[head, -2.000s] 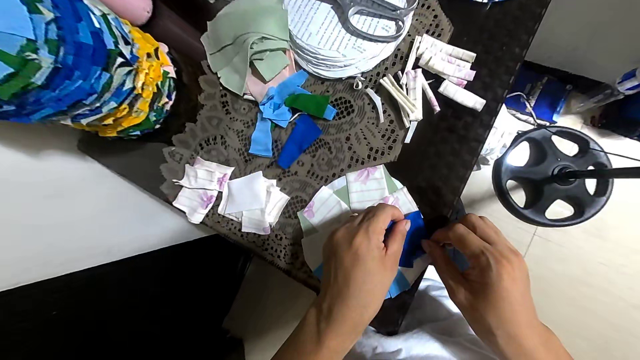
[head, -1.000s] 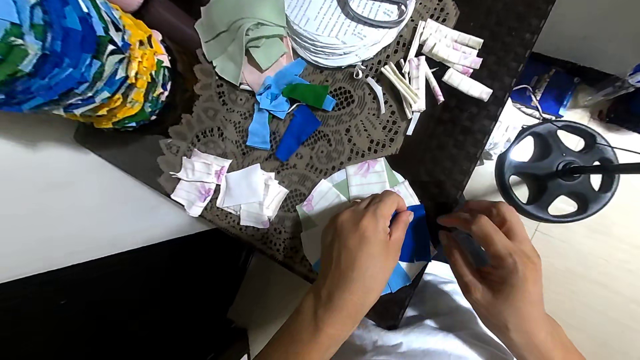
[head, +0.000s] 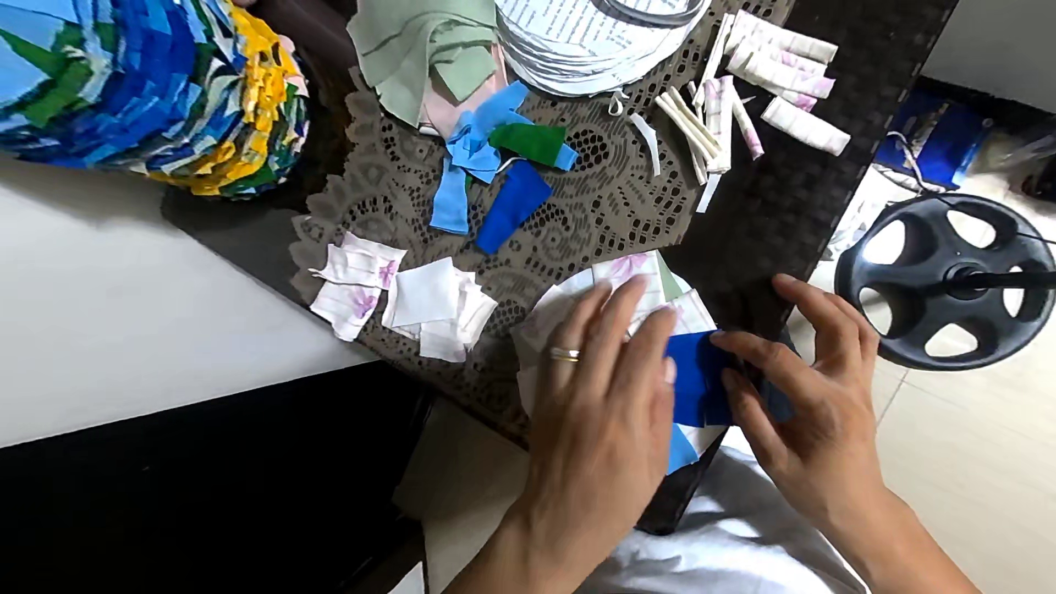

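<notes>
My left hand [head: 606, 404] lies with its fingers spread over a round piece covered with fabric patches [head: 627, 276], white, floral and pale green. Its fingertips reach the left side of a dark blue fabric piece [head: 697, 375]. My right hand [head: 804, 388] has its index finger and thumb at the right edge of that blue piece; whether they pinch it cannot be told. A light blue patch [head: 681, 450] shows below. Much of the round piece is hidden under my left hand. Left of it are white fabric squares [head: 425, 297] and floral ones [head: 355, 285].
Blue and green scraps [head: 511, 202], sage fabric [head: 404, 49] and stacked printed paper discs [head: 577, 49] lie on a lace cloth [head: 610, 206]. Fabric strips [head: 804, 124] lie at the table's right. A layered multicoloured piece [head: 165, 91] is upper left. A black wheel [head: 945, 280] stands beyond the edge.
My left fingers have straightened and spread over the round piece. My right hand, apart from the blue piece one second ago, is now at its right edge.
</notes>
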